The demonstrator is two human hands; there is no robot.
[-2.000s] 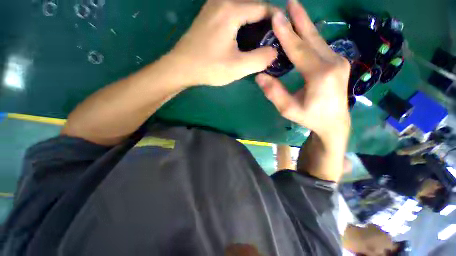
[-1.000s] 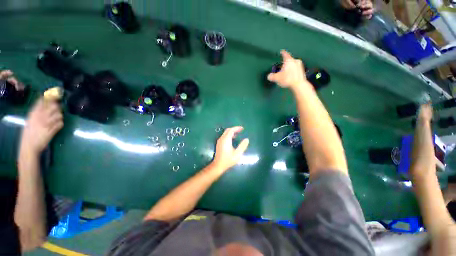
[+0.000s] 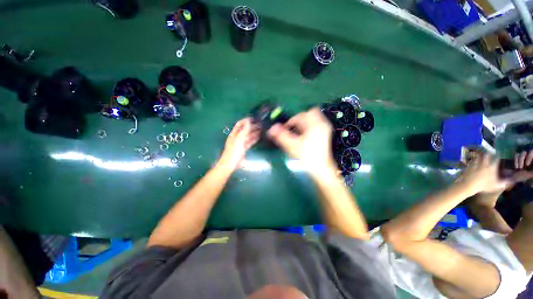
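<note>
A black motor housing [image 3: 265, 116] with a bright green spot is between my hands in front of me, a little above the bench; it is blurred. My left hand [image 3: 242, 138] holds its left side. My right hand [image 3: 303, 135] is at its right side, blurred, fingers bent; whether it grips the housing or a wire is unclear. Small silvery rings [image 3: 172, 138] lie scattered left of my left hand. A group of black housings with green spots [image 3: 350, 136] stands just right of my right hand.
Housings with wires [image 3: 130, 91] stand on the left of the green bench [image 3: 228, 201]. Two housings stand farther back, one upright [image 3: 243, 32], one tilted in view [image 3: 317, 60]. At right are a lying housing [image 3: 425, 142], a blue box [image 3: 463, 137] and a neighbouring worker's arms [image 3: 442, 207].
My right hand has come back from the far side and a green-spotted housing is now between my hands. My left hand, open and empty before, now holds it. The view has shifted.
</note>
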